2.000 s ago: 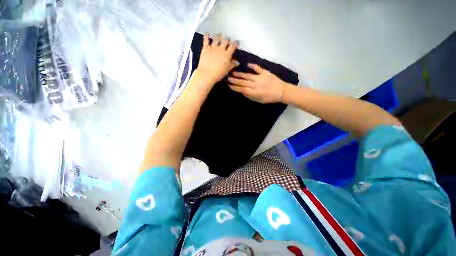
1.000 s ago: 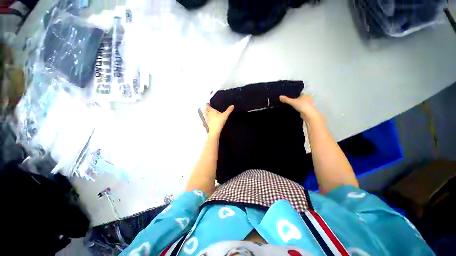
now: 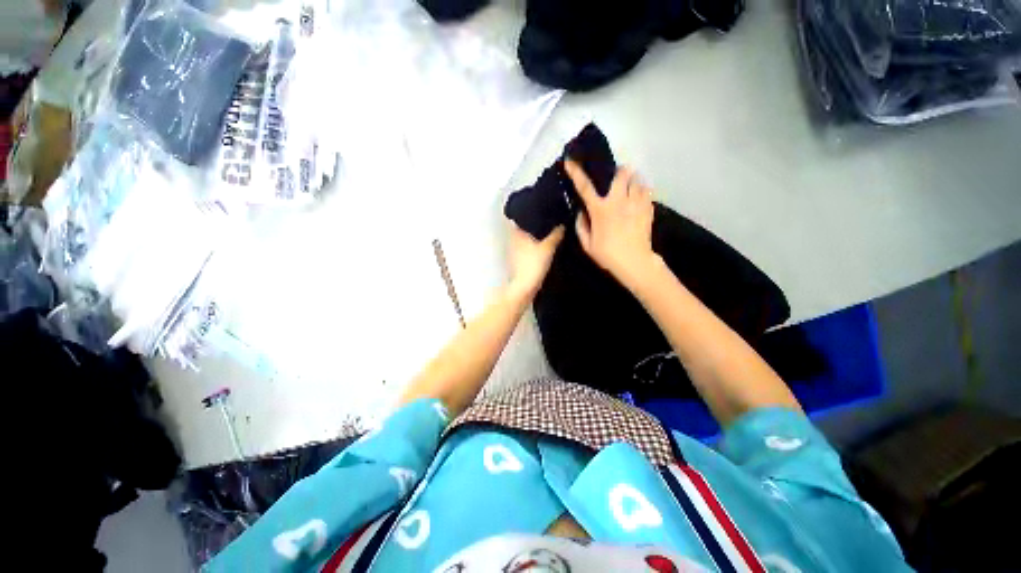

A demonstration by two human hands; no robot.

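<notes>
A black garment (image 3: 661, 263) lies at the table's near edge, in front of the apron. Its far end is bunched into a narrow, folded part. My left hand (image 3: 531, 260) holds the left side of that bunched part, with the fingers partly hidden under the cloth. My right hand (image 3: 614, 222) lies on its right side, with the index finger stretched along the fold and the thumb against the cloth. The rest of the garment spreads to the right under my right forearm.
Printed polybags (image 3: 263, 134) and a bagged garment (image 3: 185, 84) lie at the left. White bag sheets (image 3: 146, 274) are nearer. A dark heap (image 3: 588, 39) is at the far side, bagged garments (image 3: 896, 50) far right. A blue crate (image 3: 845, 353) stands below the edge.
The garment's far end was a wide flat fold between both hands. It is now bunched narrow, the hands have come close together, and the lower part has spread out to the right.
</notes>
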